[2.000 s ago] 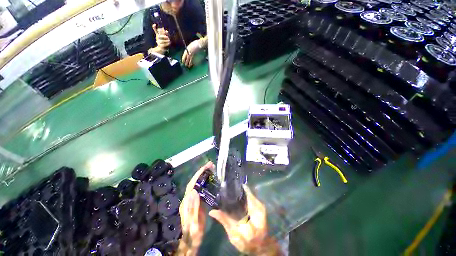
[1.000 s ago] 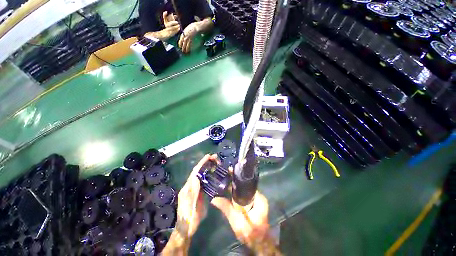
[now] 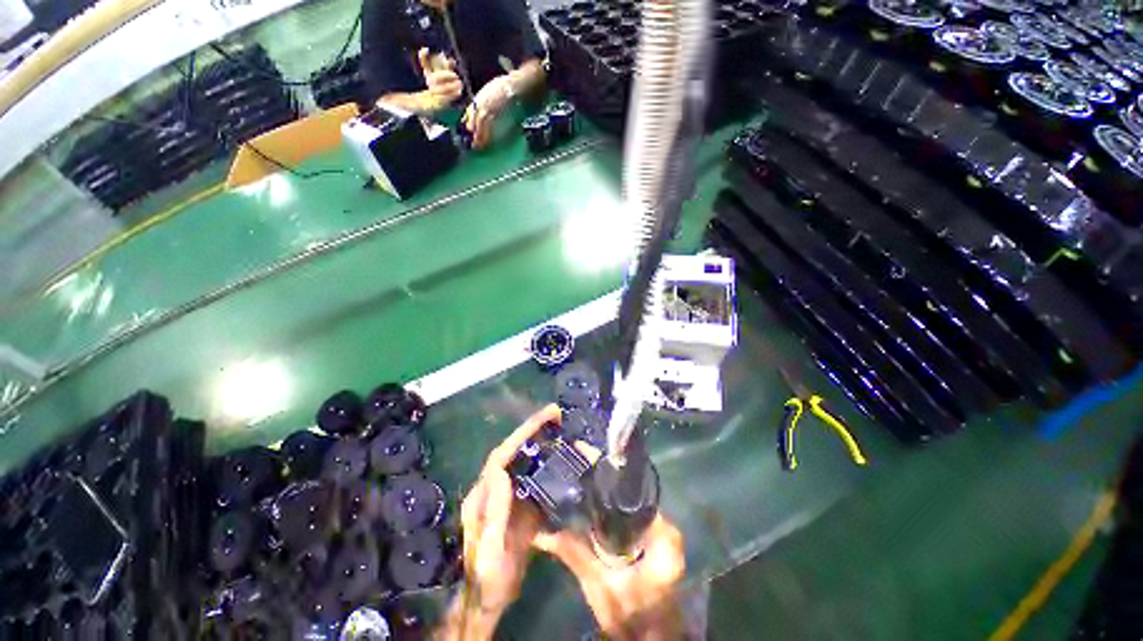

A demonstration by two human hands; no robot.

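Observation:
My left hand [image 3: 491, 526] holds a short black round housing [image 3: 552, 476], tilted on its side, at the bottom centre. My right hand [image 3: 627, 566] is wrapped around the thick black electric screwdriver [image 3: 624, 495], which hangs on a pale coiled line from above. The screwdriver is close against the housing's right side; its tip is hidden. Another housing with a ringed top [image 3: 552, 346] stands by the white edge strip. A greyer disc [image 3: 578, 386] lies just below it. The white screw feeder [image 3: 696, 307] stands behind and right of the screwdriver, with metal bits inside.
Black end covers [image 3: 410, 497] are heaped at left beside black trays [image 3: 107, 513]. Yellow-handled pliers [image 3: 821, 430] lie right of the feeder. High blister trays [image 3: 877, 251] stack at right. A person [image 3: 454, 69] sits opposite, by a second feeder [image 3: 399, 153] and cardboard [image 3: 282, 144].
The screwdriver has swung right from in front of my hands, then lowered slightly with my right hand. The standing housing and greyer disc have come into view. The view has shifted a little.

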